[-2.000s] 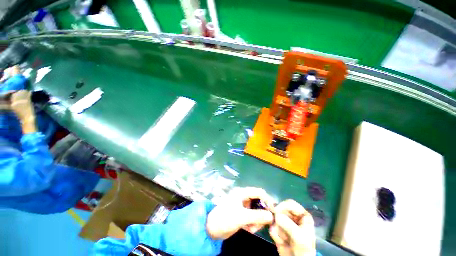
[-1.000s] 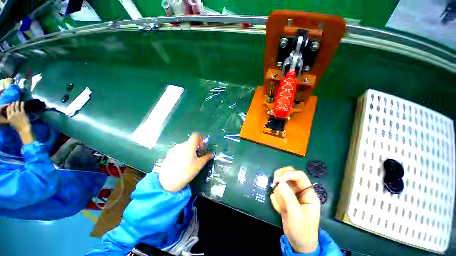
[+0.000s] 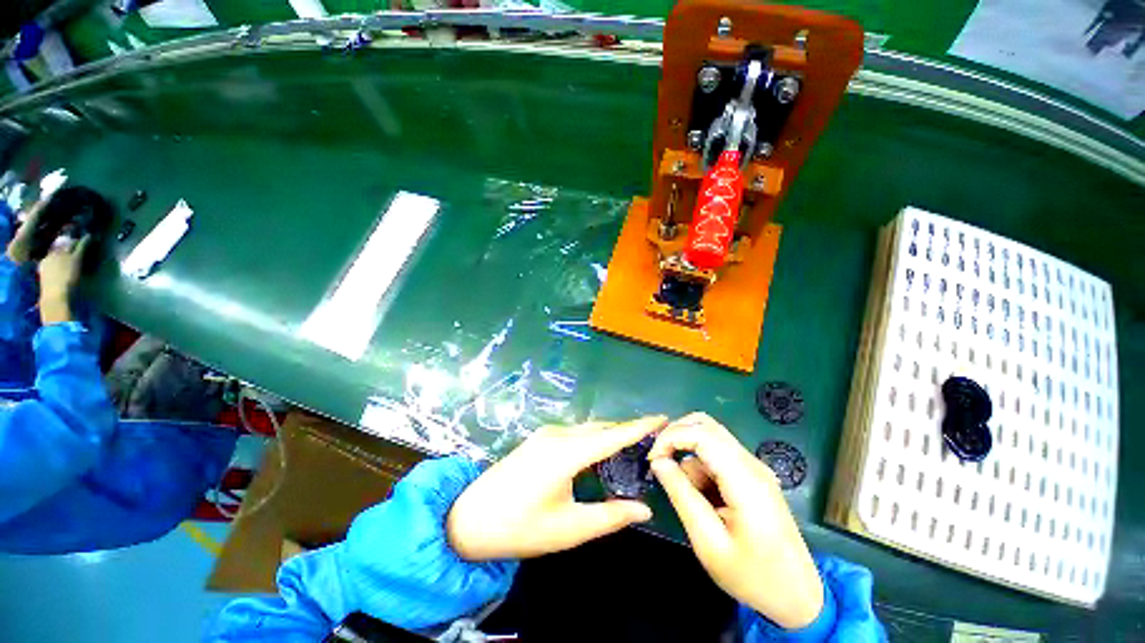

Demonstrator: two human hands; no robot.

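A round black part (image 3: 624, 472) lies between my hands near the bench's front edge. My left hand (image 3: 534, 492) has its thumb and fingers around the part's edges. My right hand (image 3: 743, 528) is at the part's right side with fingertips pinched together; what they hold is hidden. Two more round black parts (image 3: 780, 402) lie on the bench to the right, one nearer me than the other. Two overlapping glossy black parts (image 3: 967, 418) sit on the white sheet stack (image 3: 1036, 490), which has rows of small marks.
An orange press fixture (image 3: 678, 320) with a red handle stands beyond my hands. Shiny clear film (image 3: 483, 389) and a white strip (image 3: 374, 274) lie left of it. A cardboard box (image 3: 320, 484) is below the bench edge. Another worker's blue sleeve (image 3: 75, 389) shows far left.
My left hand has moved right from the clear film to the round black part. My right hand has moved slightly left to meet it. The view has shifted a little.
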